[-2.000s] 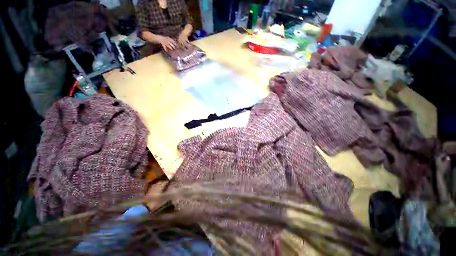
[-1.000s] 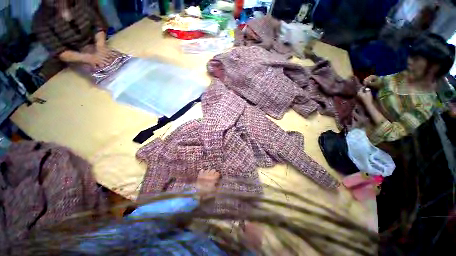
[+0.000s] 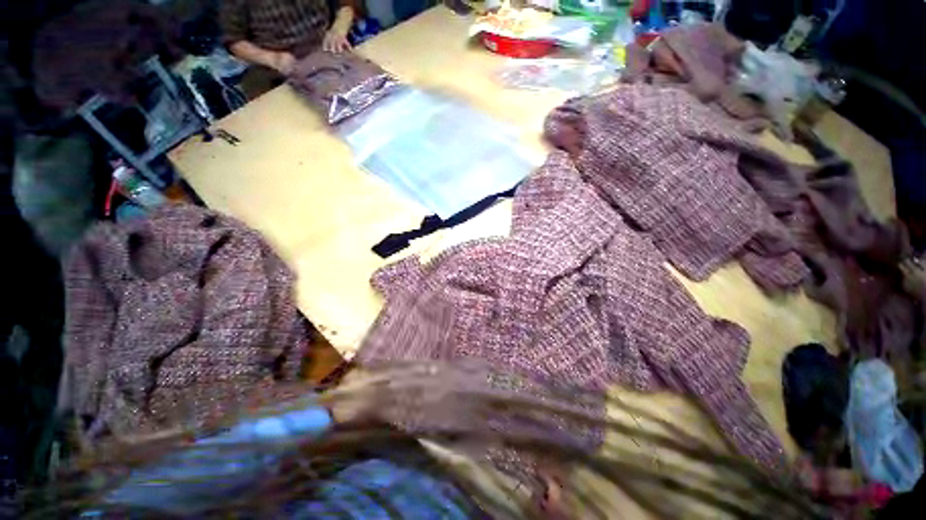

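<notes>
A pink-mauve tweed jacket (image 3: 528, 315) lies spread on the table in front of me, its sleeve reaching to the lower right. My left hand (image 3: 381, 394), below a blue sleeve, is at the jacket's lower left edge, blurred behind hair strands; its fingers and any grip are unclear. A small skin-toned patch at the bottom, over the jacket's lower edge, looks like part of my right hand (image 3: 549, 490); its grip is hidden.
Another tweed jacket (image 3: 660, 183) lies beyond. More tweed (image 3: 183, 305) is heaped left. A black strip (image 3: 442, 221), clear bags (image 3: 437, 147), a folded jacket (image 3: 345, 81) and a red tray (image 3: 518, 45) lie farther. Black (image 3: 812, 391) and white bags (image 3: 881, 421) sit right.
The view has swung left since a second ago. My left hand has moved from on top of the jacket to its lower left edge. The far person's hands have left the folded jacket.
</notes>
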